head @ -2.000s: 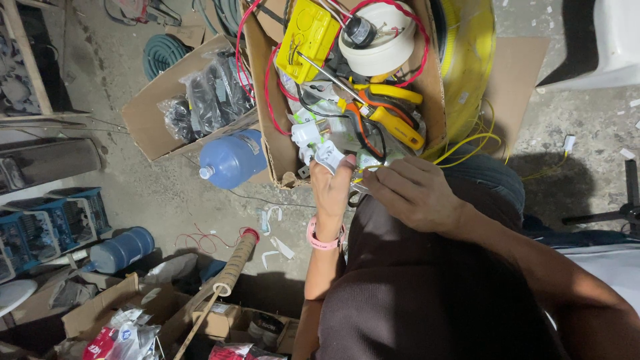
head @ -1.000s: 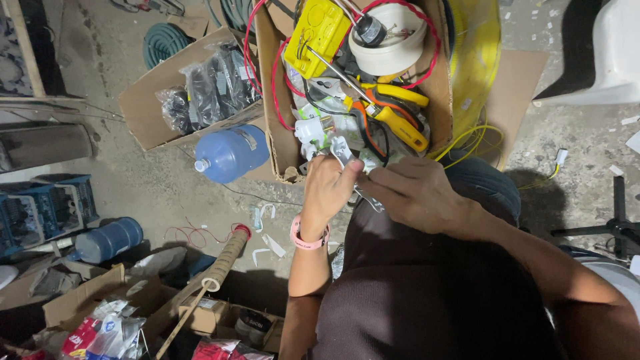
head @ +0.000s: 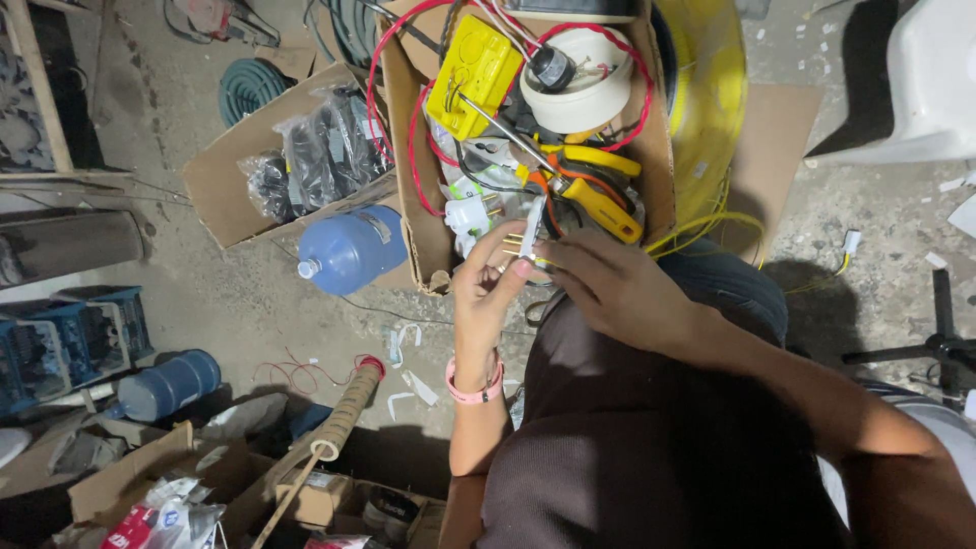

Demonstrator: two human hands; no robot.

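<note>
My left hand [head: 492, 278], with a pink wristband, holds a white electrical plug part [head: 532, 227] whose brass pins point left. My right hand [head: 618, 286] touches the part's other side with its fingertips; whether it also grips a wire there is unclear. Just above is an open cardboard box [head: 424, 252]. In it lie another white plug [head: 467, 214], a screwdriver with a yellow handle [head: 602, 210], pliers with yellow and orange grips [head: 598, 158], a yellow electrical box [head: 474, 76], a round white fixture base [head: 583, 95] and a black lamp holder [head: 551, 69].
A blue water jug [head: 354, 248] lies left of the box, near a carton [head: 221, 179] of bagged black parts. A coil of yellow conduit [head: 709, 99] stands right of the box. A taped tube [head: 351, 408], a second jug [head: 169, 385] and cartons lie lower left.
The white part between my hands has turned; its brass pins now show. The silvery wrapping seen at my fingers one second ago no longer shows there.
</note>
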